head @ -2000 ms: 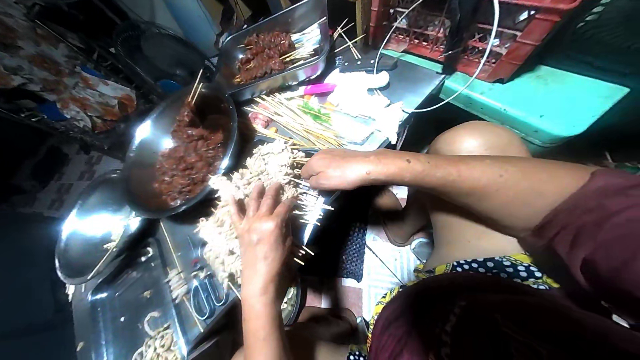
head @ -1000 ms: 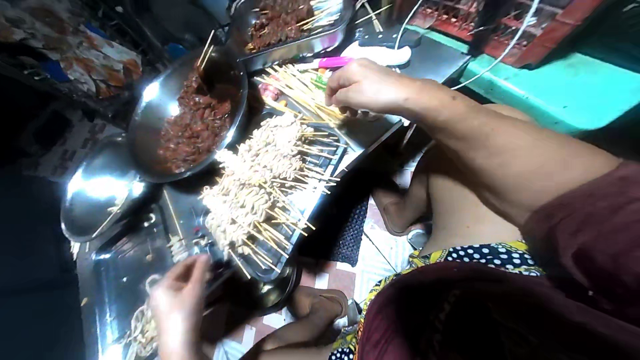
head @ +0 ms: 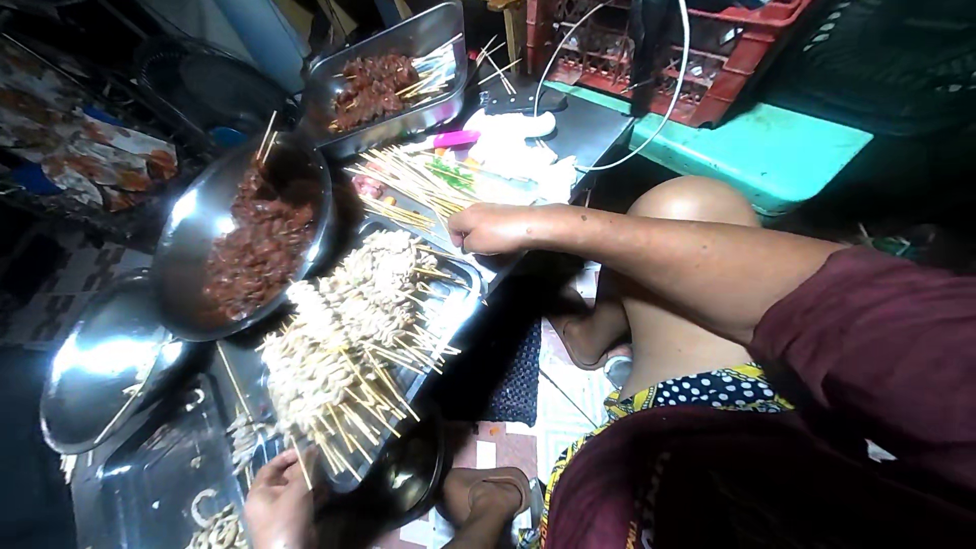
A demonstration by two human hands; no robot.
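Note:
Pale, folded pieces of meat or intestine on bamboo skewers (head: 343, 305) are heaped on a metal tray (head: 465, 286), their stick ends pointing to the lower right. My left hand (head: 282, 496) is at the tray's lower left corner, its fingers around the end of a bamboo skewer (head: 303, 461). At the tray's upper right, my right hand (head: 492, 227) has bent fingers beside the tips of a bundle of bare bamboo skewers (head: 415, 179); whether it holds one is hidden. A clear container (head: 145, 488) at lower left has loose pale pieces (head: 217, 530).
A steel bowl (head: 179, 252) of dark red marinated meat stands left, beside a shiny metal lid or bowl (head: 99, 366). Behind is a tray (head: 450, 107) of red meat skewers. A pink-handled utensil (head: 456, 139), white cable (head: 679, 91), red crate (head: 705, 99) and green bench (head: 793, 152) are at upper right.
Two seconds ago both hands lay on the heap of pale skewers. Since one second ago, my right hand has come down from the pink handle, and my left hand has moved to the tray's lower corner.

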